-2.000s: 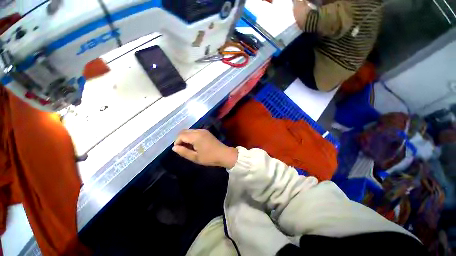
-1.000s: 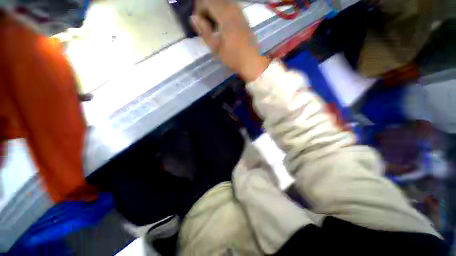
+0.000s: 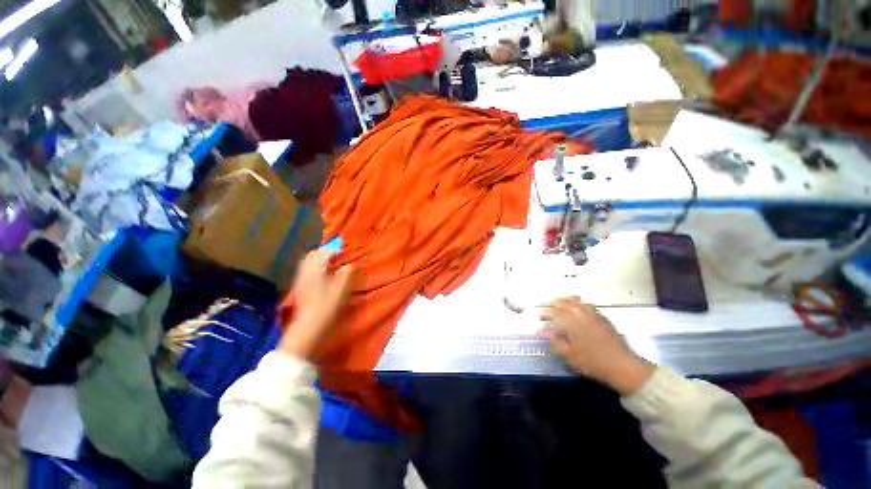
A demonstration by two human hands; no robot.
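Observation:
A large heap of rust-orange garment pieces (image 3: 430, 191) lies draped over the table left of the sewing machine (image 3: 621, 181) and hangs over the front edge. My left hand (image 3: 322, 296) is on the left edge of the heap, a small light-blue bit at its fingertips; whether it grips the cloth is unclear. My right hand (image 3: 587, 336) rests on the table near the front edge, fingers slightly spread, with nothing visible in it. The presser foot and needle area (image 3: 576, 250) is behind my right hand, with no cloth seen under it.
A smartphone (image 3: 677, 271) lies on the machine bed. Scissors (image 3: 819, 308) lie at the table's right. A ruler strip (image 3: 487, 348) runs along the front edge. A cardboard box (image 3: 244, 220) and blue crates with cloth stand at the left. Other machines stand behind.
The view has swung left and up, showing the whole heap and the left side. My left hand has come into view at the heap. My right hand now lies on the table left of the phone.

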